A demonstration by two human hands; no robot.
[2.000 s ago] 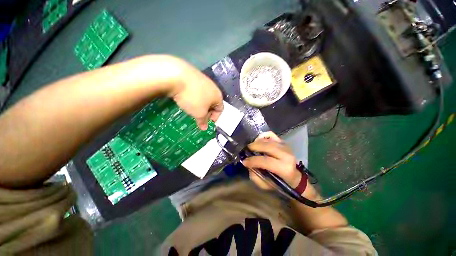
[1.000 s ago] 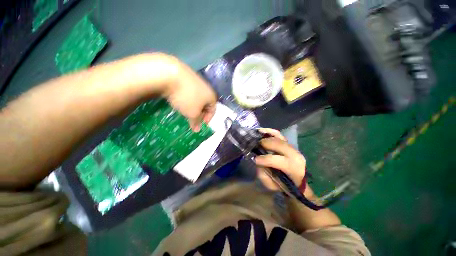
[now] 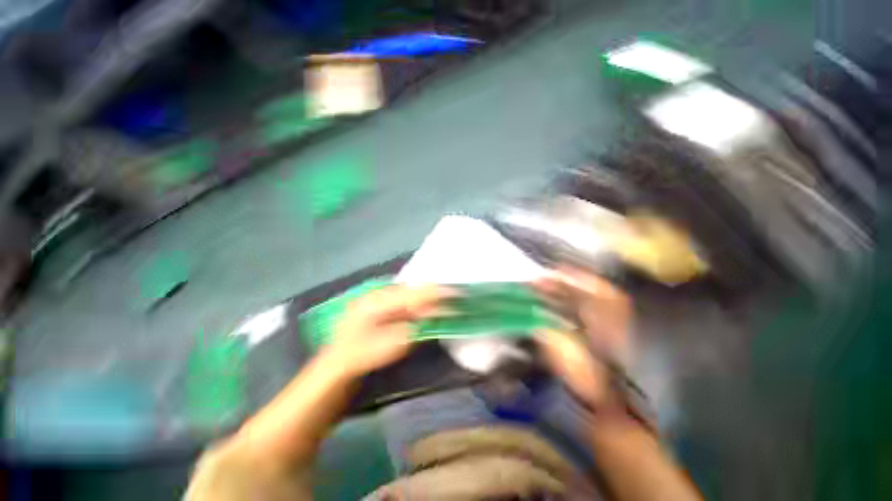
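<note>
The picture is strongly blurred. A green circuit board is held between both hands, raised and tilted so it looks narrow. My left hand grips its left end. My right hand grips its right end; whether the soldering iron is also in it cannot be told. A white sheet shows behind the board. Another green piece shows just left of my left hand.
The grey-green conveyor runs behind, with a blurred green board on it. The solder cup, yellow sponge and dark feeder are to the right. A green board lies left.
The view has swung, showing more conveyor. My left hand has come down to the board's left end and my right hand to its right end. The board is now lifted and tilted.
</note>
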